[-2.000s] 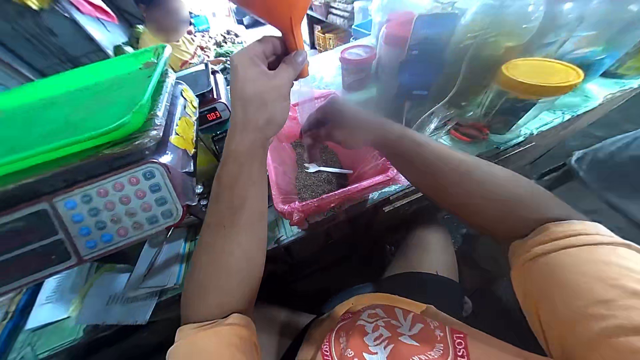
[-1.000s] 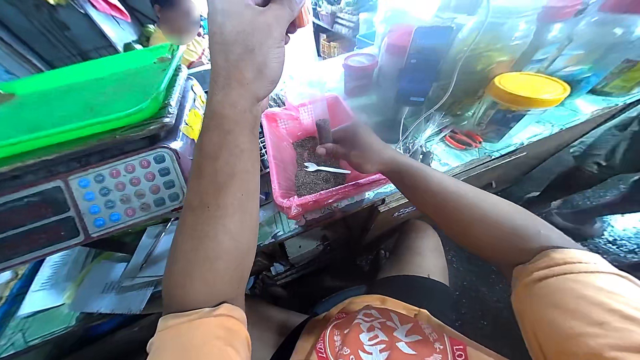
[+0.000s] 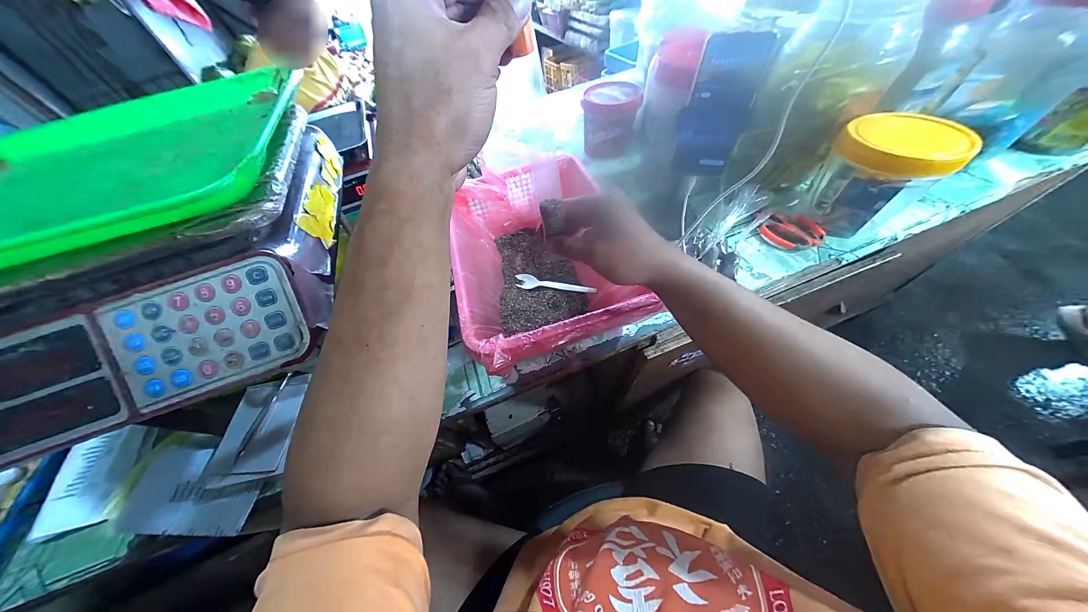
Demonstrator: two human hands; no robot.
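Note:
My left hand (image 3: 442, 81) is raised at the top edge of the view, closed around an orange plastic funnel (image 3: 520, 42), of which only a small part shows. Below it a pink basket lined with pink plastic (image 3: 480, 327) holds dark ground spice or seeds (image 3: 540, 310). On these grains lies a white plastic fork (image 3: 557, 284). Over the right side of the basket, my right hand (image 3: 608, 234) grips a small clear container filled with the grains (image 3: 552, 218), held upright between thumb and fingers.
On the left stands a weighing scale with a keypad (image 3: 204, 327) under a green tray (image 3: 144, 170). At the right are red-handled scissors (image 3: 790, 231), a jar with a yellow lid (image 3: 908, 144), a red-lidded tub (image 3: 610, 119) and plastic bags. A person (image 3: 293, 42) is in the back left.
My right hand has come up from low in the basket with the filled container. The orange funnel, plain two seconds ago, is now mostly out of view with my left hand.

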